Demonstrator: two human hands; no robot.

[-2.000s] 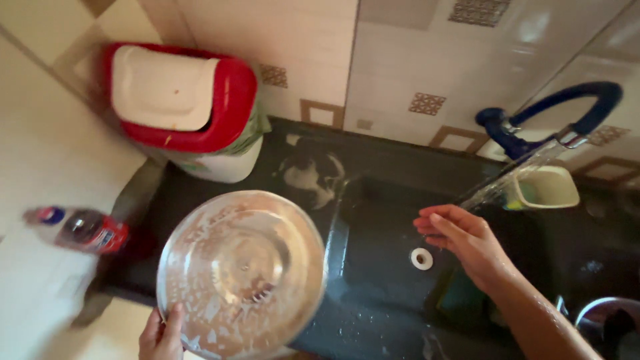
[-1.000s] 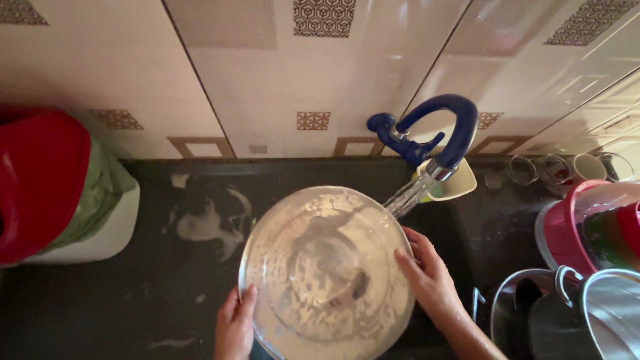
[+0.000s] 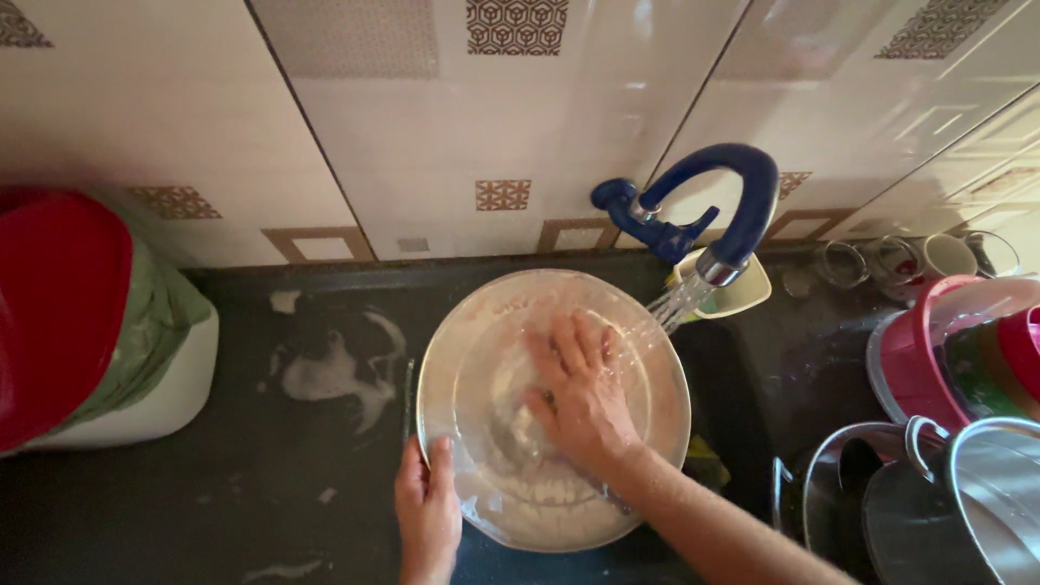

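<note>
A large round metal lid or tray (image 3: 487, 382), wet and shiny, is tilted under the running blue faucet (image 3: 751, 195). Its lower left rim is gripped by my left hand (image 3: 429, 508), thumb on top. My right hand (image 3: 583, 390) lies flat on the wet inner surface with its fingers spread, holding nothing. Water from the metal spout falls onto the upper right part of the round piece. The dark sink basin beneath is mostly hidden.
Left stands a white bin with a red lid (image 3: 61, 317). Soap suds (image 3: 337, 378) lie on the dark counter. A cream container (image 3: 731, 284) sits behind the spout. Glasses (image 3: 842, 264), a pink tub (image 3: 918, 353) and metal pots (image 3: 894, 504) crowd the right side.
My right hand has moved from the right rim onto the inner surface of the round metal piece. My left hand still holds the rim. The surface shows less foam than a second ago.
</note>
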